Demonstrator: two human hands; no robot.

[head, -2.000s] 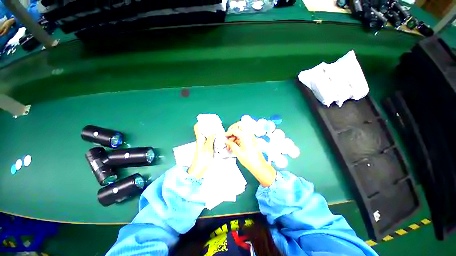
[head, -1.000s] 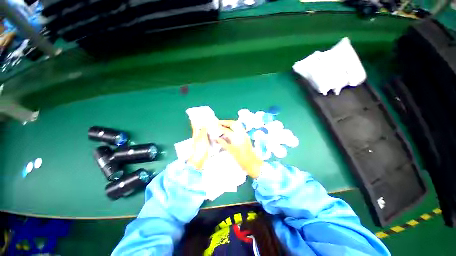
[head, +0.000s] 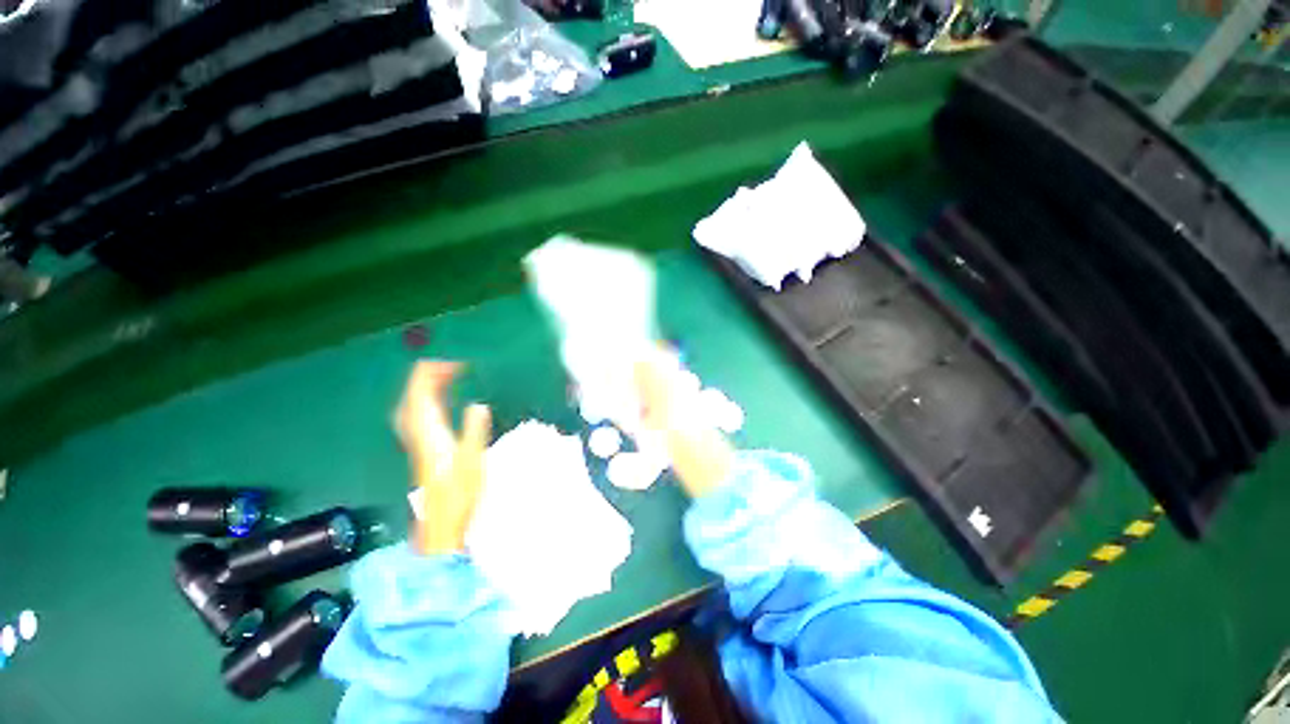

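Note:
My right hand [head: 671,413] is closed around the lower end of a blurred white wrapped bundle [head: 600,300] and holds it up over the bench. My left hand [head: 446,446] is open and empty, left of the bundle, its fingers apart. A stack of white wrapping sheets [head: 545,530] lies on the bench between my forearms. A pile of white round discs [head: 635,468] lies beside and partly behind my right hand. Several black cylindrical optical units [head: 290,547] lie loose at the left.
A long black compartment tray [head: 905,371] lies at the right, with a white wrapped bundle [head: 787,222] at its far end. Black stacked trays [head: 1089,283] stand beyond it. Another tray stack [head: 241,120], a clear plastic bag [head: 531,64] and black units [head: 863,28] are across the bench.
The view has turned right. My hands have come apart: my right hand has lifted the white bundle away from the sheets, and my left hand has let go.

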